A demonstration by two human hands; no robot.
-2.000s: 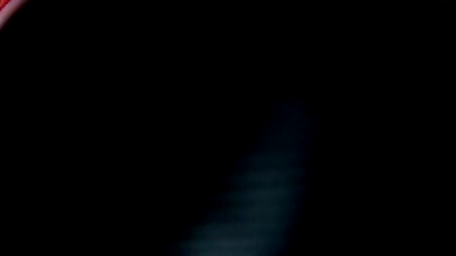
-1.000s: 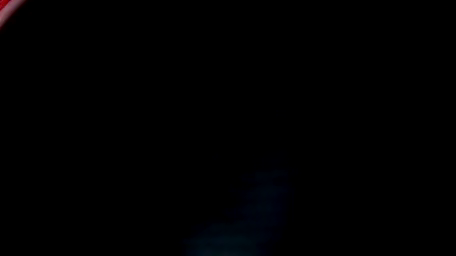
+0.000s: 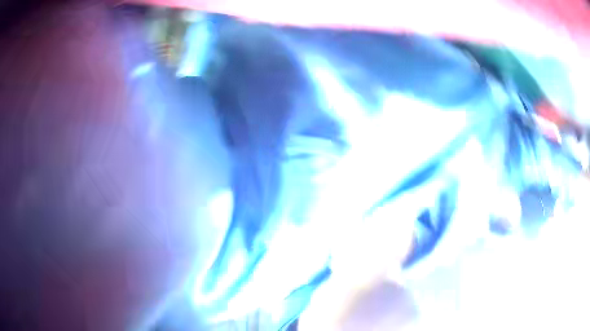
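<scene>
Light blue cloth, like a smock, fills the middle of the head view. It lies in folds and is washed out to white in the centre and at the lower right. A dark purple-red blurred mass covers the left side very close to the lens; I cannot tell what it is. I can make out neither my left hand nor my right hand, and no tool or board can be made out.
A bright pink-red band runs along the top edge. Small green and red shapes, too blurred to name, show at the upper right. A pale beige blur lies at the bottom.
The view was almost wholly black, with a red-pink corner at the upper left and a faint dim patch low down. Now it is bright, and blue cloth shows.
</scene>
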